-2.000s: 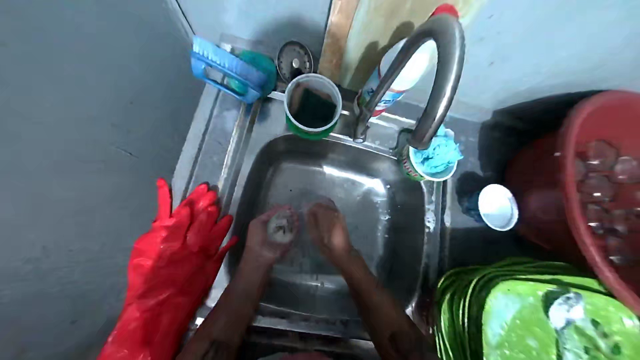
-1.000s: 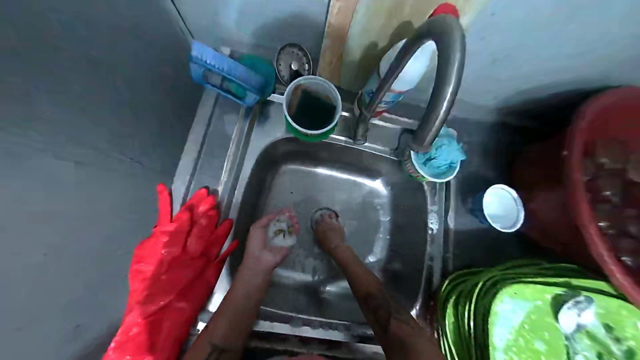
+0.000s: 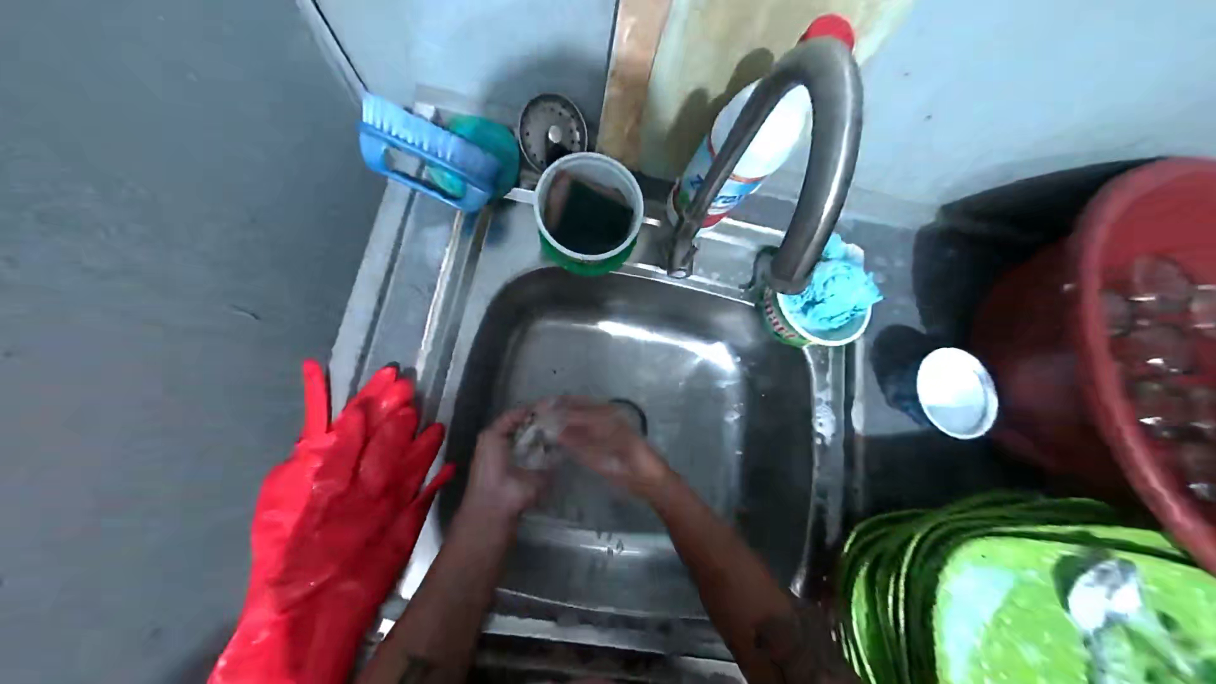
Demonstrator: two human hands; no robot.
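Over the stainless steel sink basin (image 3: 665, 513), my left hand (image 3: 503, 465) is cupped around a small whitish object (image 3: 535, 442), too blurred to name. My right hand (image 3: 603, 442) reaches across to it with blurred fingers; whether they grip anything does not show. The dark ring of the drain (image 3: 629, 414) is partly hidden behind my right hand. A curved metal faucet (image 3: 831, 152) arches above the basin's back edge. Red rubber gloves (image 3: 332, 532) lie left of the basin.
Along the back stand a blue brush (image 3: 427, 152), a strainer (image 3: 553, 133), a tub with a sponge (image 3: 589, 214), a bottle (image 3: 741, 152) and a cup with blue cloth (image 3: 826, 299). Rightward are a white cup (image 3: 957, 392), a red bucket (image 3: 1092, 313) and stacked green plates (image 3: 1007, 589).
My right hand has moved left from the drain to the whitish object in my left hand. Two seconds ago it was also away from my left hand.
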